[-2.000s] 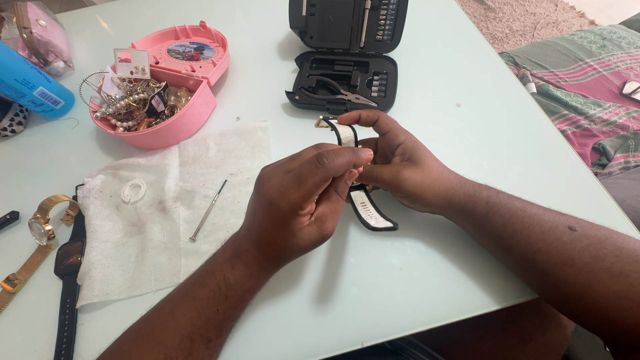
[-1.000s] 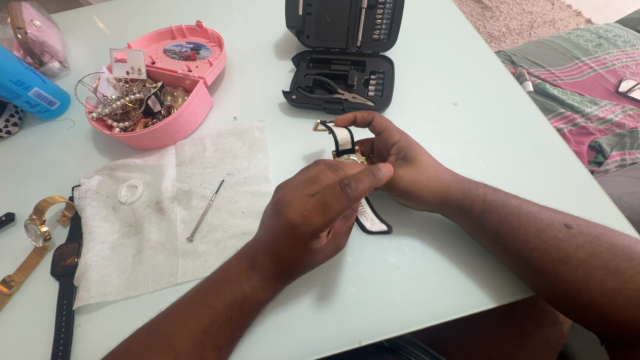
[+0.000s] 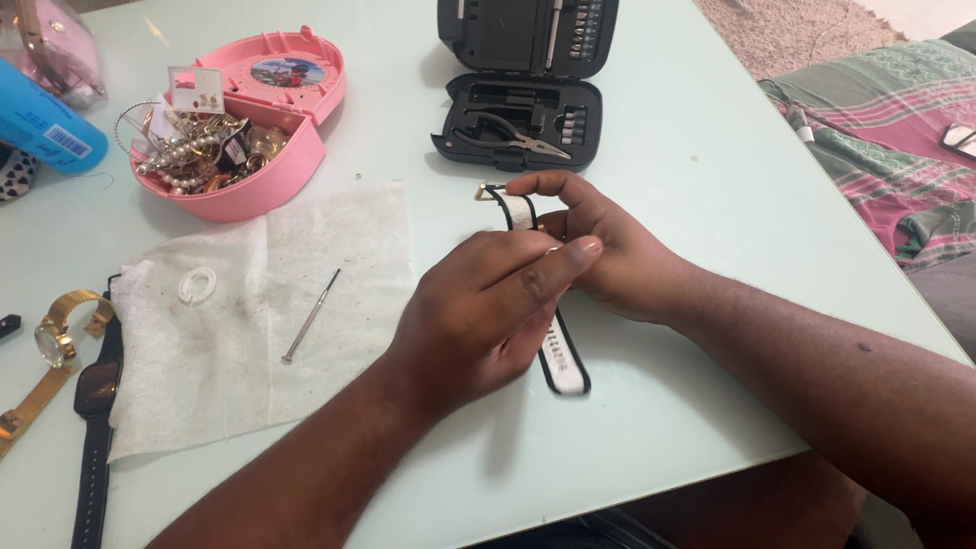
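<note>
A wristwatch with a white, black-edged strap (image 3: 564, 358) is between my two hands; its case is mostly hidden by my fingers. My right hand (image 3: 602, 244) holds it from the far right side, index finger near the gold buckle (image 3: 489, 191). My left hand (image 3: 488, 305) lies over the case, its thumb across the top; whether it grips the watch or a small part cannot be told. To the left, a small precision screwdriver (image 3: 311, 316) and a white plastic ring (image 3: 197, 286) lie on a white cloth (image 3: 244, 381).
Beyond my hands stands an open black tool case (image 3: 457, 156) with pliers (image 3: 511, 137) and bits. A pink box (image 3: 252, 191) full of jewellery is at the upper left. A gold watch (image 3: 53, 343), a black smartwatch (image 3: 97, 389) and a blue bottle (image 3: 53, 114) sit at the left.
My left hand has shifted over the watch case, its thumb now lying across it. The right hand keeps its hold near the buckle.
</note>
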